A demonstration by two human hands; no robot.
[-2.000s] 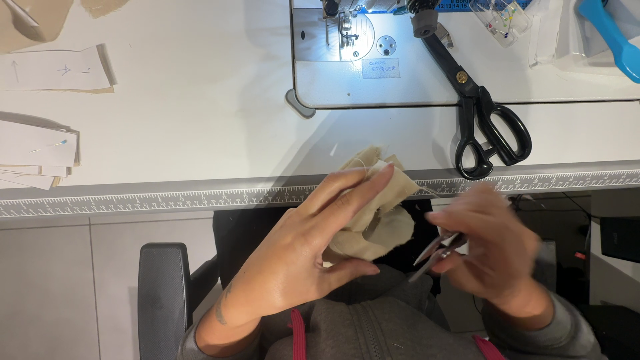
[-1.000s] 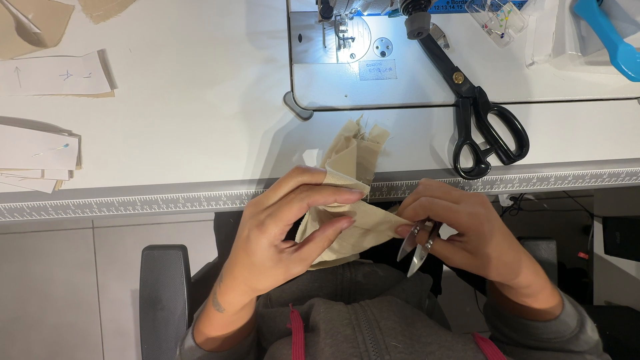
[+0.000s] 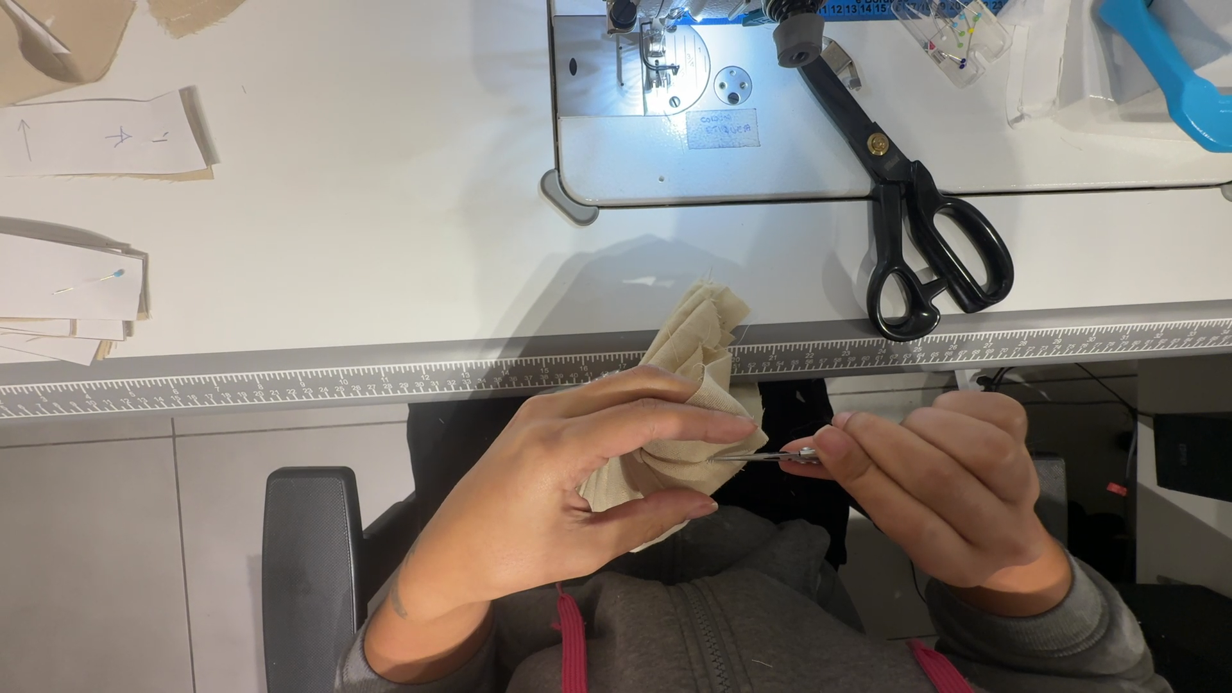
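My left hand [image 3: 587, 472] holds a bunched piece of beige woven fabric [image 3: 707, 385] between thumb and fingers, just off the table's front edge. The fabric's upper, frayed end lies over the ruler strip. In my right hand [image 3: 934, 481] is a pair of small metal thread snips [image 3: 775, 455], pinched near the thumb. Their thin tips point left and touch the fabric's right side; whether they pierce it cannot be told. Most of the snips is hidden by the fingers.
Black-handled fabric shears [image 3: 900, 212] lie across the sewing machine bed [image 3: 626, 159] and table. A ruler tape [image 3: 289, 377] runs along the front edge. Paper pattern pieces [image 3: 106, 135] on fabric are at left, one with a pin [image 3: 91, 281]. A pin box [image 3: 953, 38] stands top right.
The fabric has been turned and gathered up in my left hand. My right hand no longer grips its corner; it has moved a little right, and the snips now point left at the cloth.
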